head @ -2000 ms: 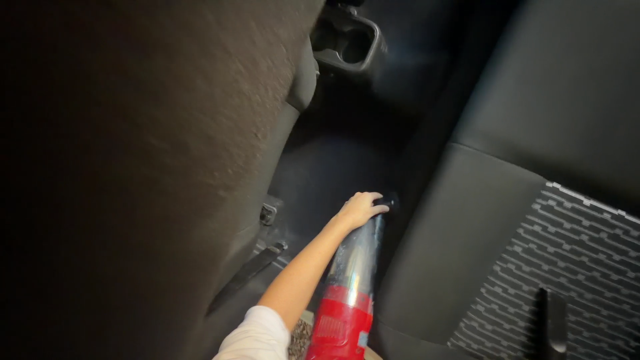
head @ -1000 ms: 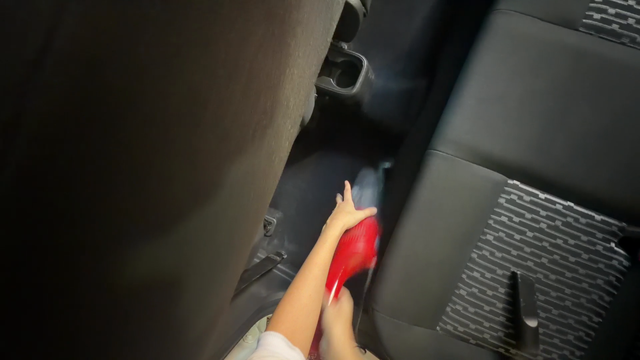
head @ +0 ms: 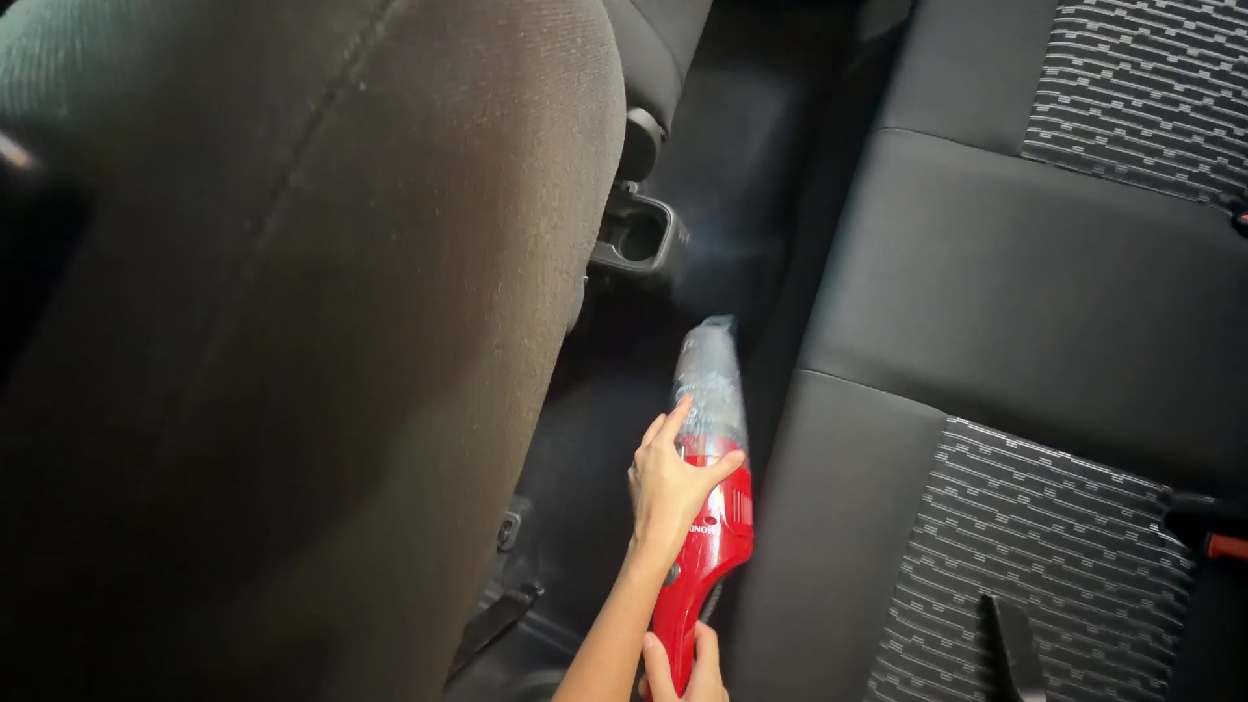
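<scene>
A red handheld vacuum cleaner (head: 721, 531) with a clear dust cup (head: 711, 375) points up the view over the dark car floor (head: 585, 419), between a front seat and the rear bench. My left hand (head: 673, 473) lies on its body where the red part meets the clear cup, thumb and fingers spread around it. At the bottom of the view, my right hand (head: 687, 668) is wrapped around the rear handle. The nozzle tip is near the floor; whether it touches cannot be told.
The front seat's back (head: 370, 322) fills the left side. The rear bench (head: 1014, 283) with patterned fabric takes up the right. A cup holder (head: 639, 234) sits ahead of the nozzle. A black seat-belt strap (head: 497, 624) lies low by the front seat; a dark buckle (head: 1009, 643) rests on the bench.
My left hand has shifted from the vacuum's nozzle end back to its body. My right hand has come into view on the handle. The view has shifted.
</scene>
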